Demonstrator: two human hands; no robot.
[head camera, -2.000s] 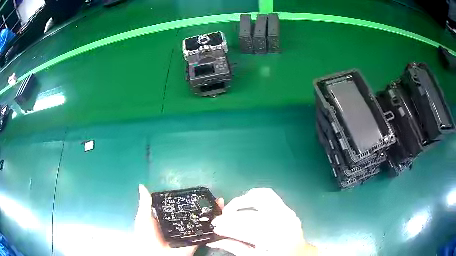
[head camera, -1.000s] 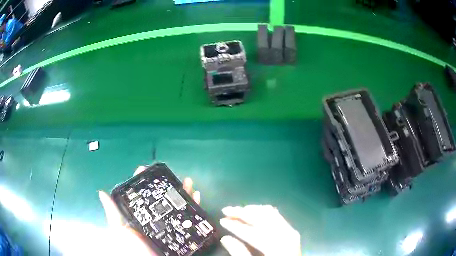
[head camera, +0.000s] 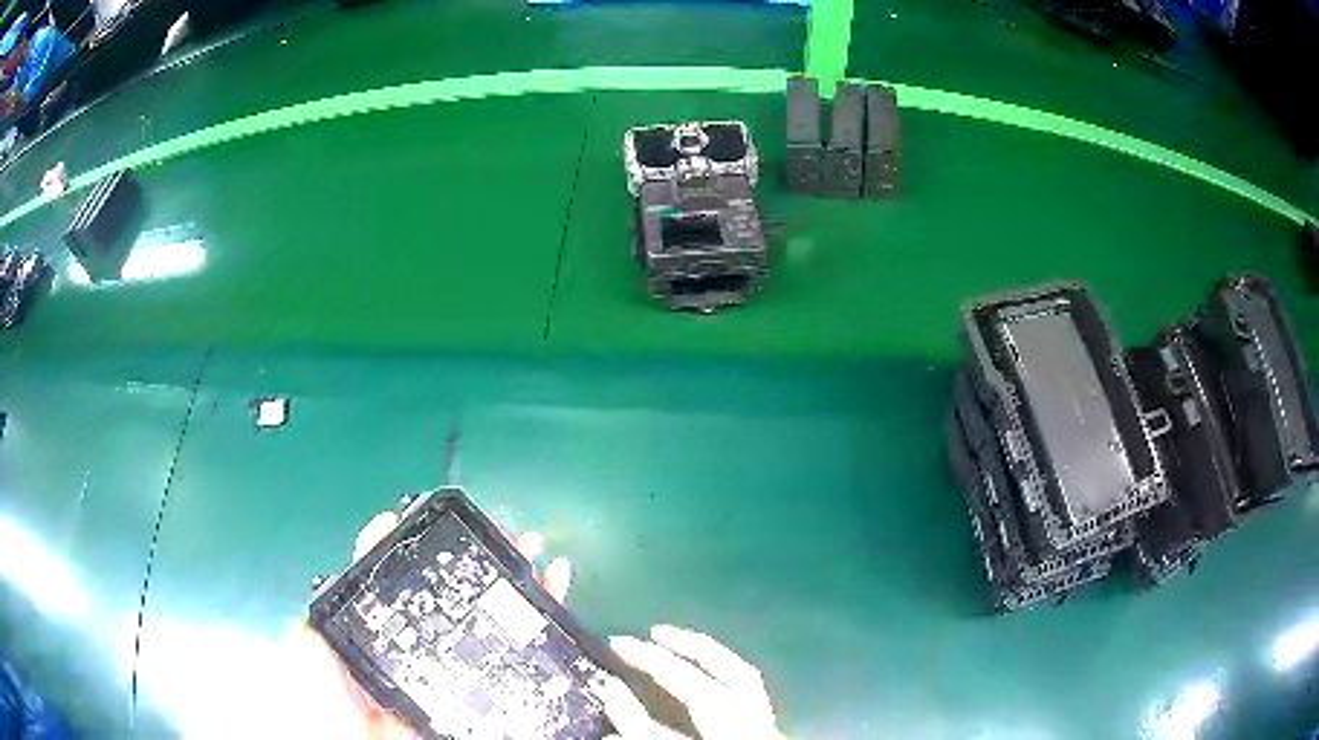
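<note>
A black housing filled with a speckled circuit board (head camera: 470, 629) is tilted near the bottom edge, board side up. My left hand (head camera: 340, 672) holds it from the left and below, with fingertips showing beyond its top and right edges; glare washes out much of this hand. My right hand (head camera: 702, 687) is at the housing's lower right edge, fingers extended over the board's corner. Whether it grips the housing cannot be told. The lower ends of the housing and both hands are cut off by the frame.
Empty black housings (head camera: 1070, 412) are stacked at right, with more leaning beside them. An opened trail camera unit (head camera: 702, 224) stands at the back centre. Black blocks (head camera: 843, 145) stand by the green tape line. A small white square (head camera: 271, 412) and a dark block (head camera: 101, 224) lie at left.
The housing has turned diagonal and moved left and lower, showing more of the board. My right hand came off it, then returned to its lower right edge. The view has shifted slightly.
</note>
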